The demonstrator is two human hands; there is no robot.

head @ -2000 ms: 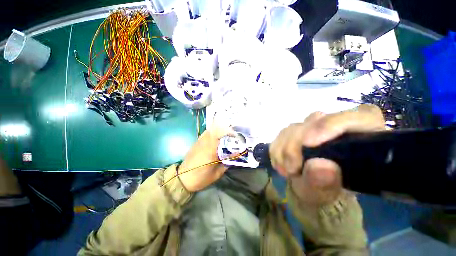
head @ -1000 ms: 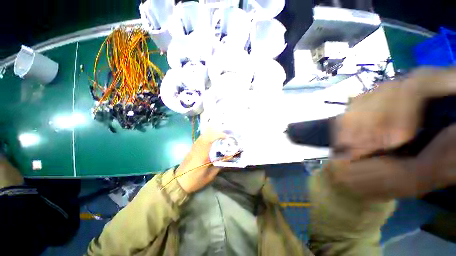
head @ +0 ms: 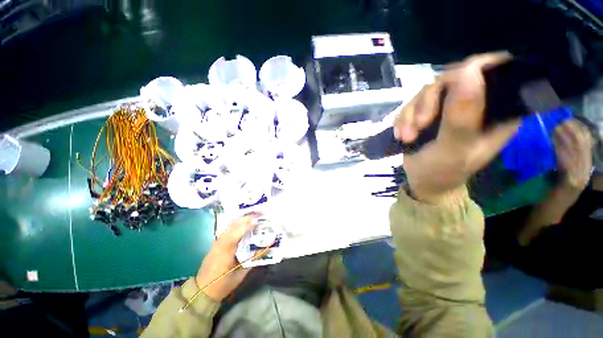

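Observation:
My left hand (head: 225, 264) holds a white housing (head: 260, 239) at the bench's front edge, its open end up. A thin orange-yellow wire hangs from the housing across my wrist. My right hand (head: 449, 122) is raised at the right, blurred, gripped around the dark electric screwdriver (head: 430, 135). The screwdriver points left and down towards the front of the screw feeder (head: 360, 99); its bit tip cannot be made out.
White housings (head: 231, 135) cluster on the white sheet (head: 330, 211). Wired connectors (head: 132, 162) lie piled to their left. Black strips (head: 383, 185) lie right of centre. A white cup-shaped shell (head: 25, 157) lies far left. A blue bin (head: 532, 148) and another person's hand (head: 574, 152) are at right.
The view has shifted up and right. My right hand has moved the screwdriver away from the held housing, up to the feeder. My left hand still holds the housing.

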